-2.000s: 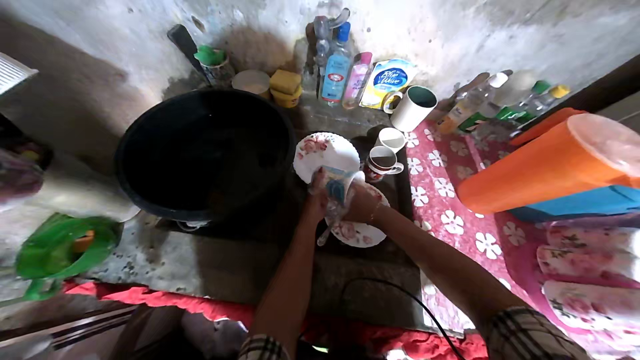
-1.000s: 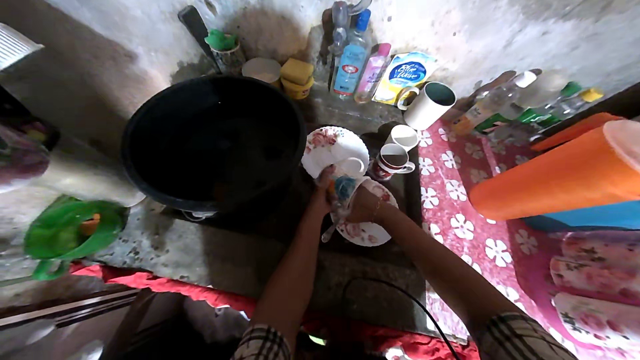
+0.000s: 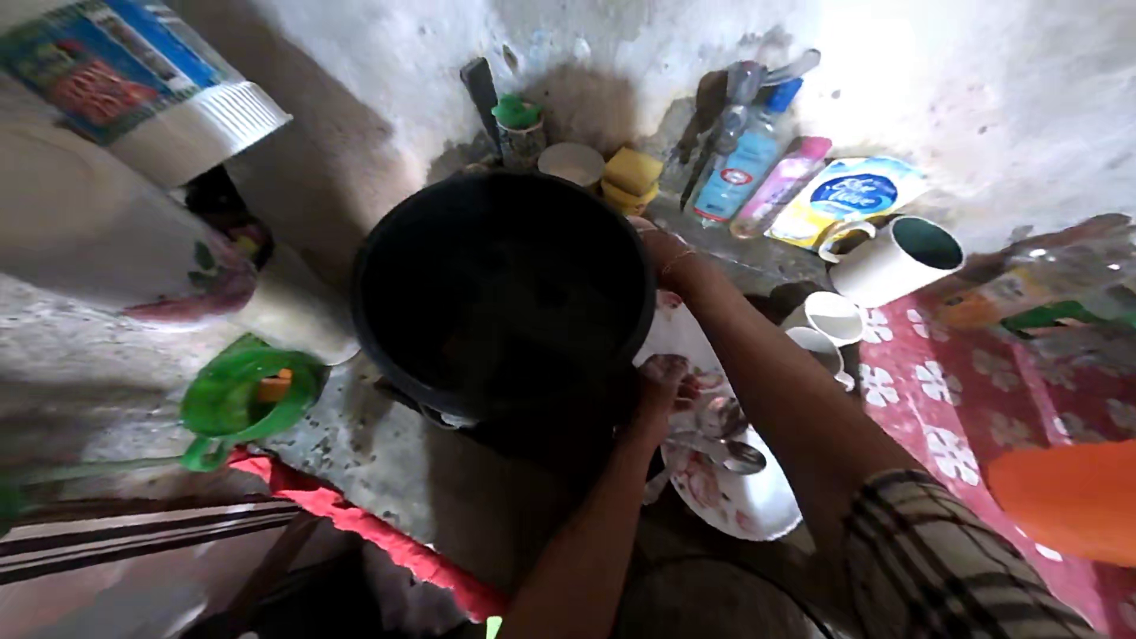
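A large black plastic basin (image 3: 497, 302) with dark contents stands at the centre. My right hand (image 3: 655, 253) is at its upper right rim; part of the hand is hidden behind the rim. Lower down, my left hand (image 3: 661, 382) is close beside the basin's right side, and its grip cannot be made out. Right of the basin, a white floral plate (image 3: 679, 342) lies partly under my right forearm. Metal spoons (image 3: 741, 457) rest on a second floral plate (image 3: 754, 506) below it.
White mugs (image 3: 856, 266) and cups (image 3: 834, 318) stand at the right beside a red flowered cloth (image 3: 954, 453). Bottles (image 3: 737, 177), a detergent packet (image 3: 852, 195) and yellow sponges (image 3: 632, 170) line the wall. A green plastic dipper (image 3: 226, 395) is at the left, an orange container (image 3: 1065, 501) at the right.
Both hands have moved from over the plates to the basin's right side. The spoons now lie on the lower plate. The view has swung left.
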